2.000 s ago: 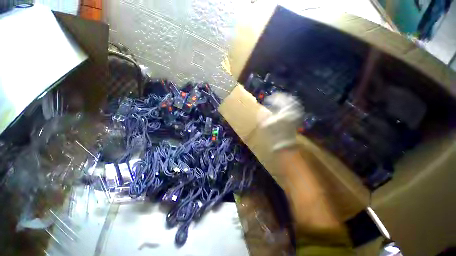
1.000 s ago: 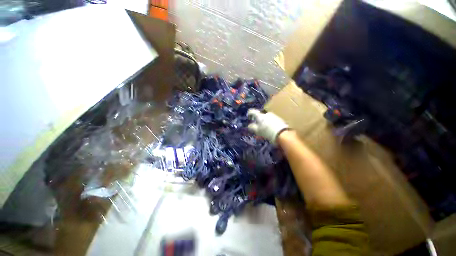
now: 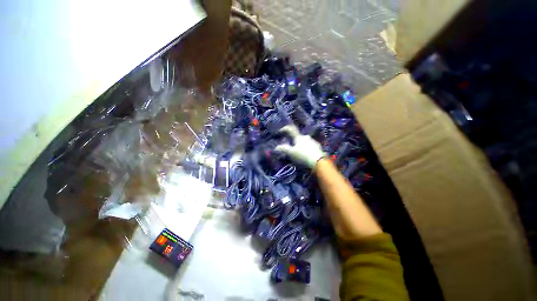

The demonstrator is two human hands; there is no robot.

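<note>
A large heap of coiled dark grey-blue cables (image 3: 285, 226) with small dark modules bearing orange-red marks lies on the white table top (image 3: 221, 258). My right hand (image 3: 303, 150), in a white glove, reaches over the middle of the heap with its fingers apart; nothing is clearly seen in it, and its fingertips blur into the dark pieces. A dark unit with a green, orange and red label (image 3: 171, 247) lies on the table at lower left. A dark module with an orange-red mark (image 3: 291, 270) lies at the heap's front edge. My left hand is not in view.
A large open cardboard box (image 3: 438, 176) stands at right with dark pieces inside. Crumpled clear plastic (image 3: 121, 153) lies at left. Clear plastic cases (image 3: 215, 170) touch the heap's left side. A white panel or flap (image 3: 94, 59) fills the upper left. A checkered bag (image 3: 242, 44) stands behind the heap.
My right hand has moved from the right box to the heap. The labelled unit and the orange-marked module now lie on the table in front. The view has shifted right.
</note>
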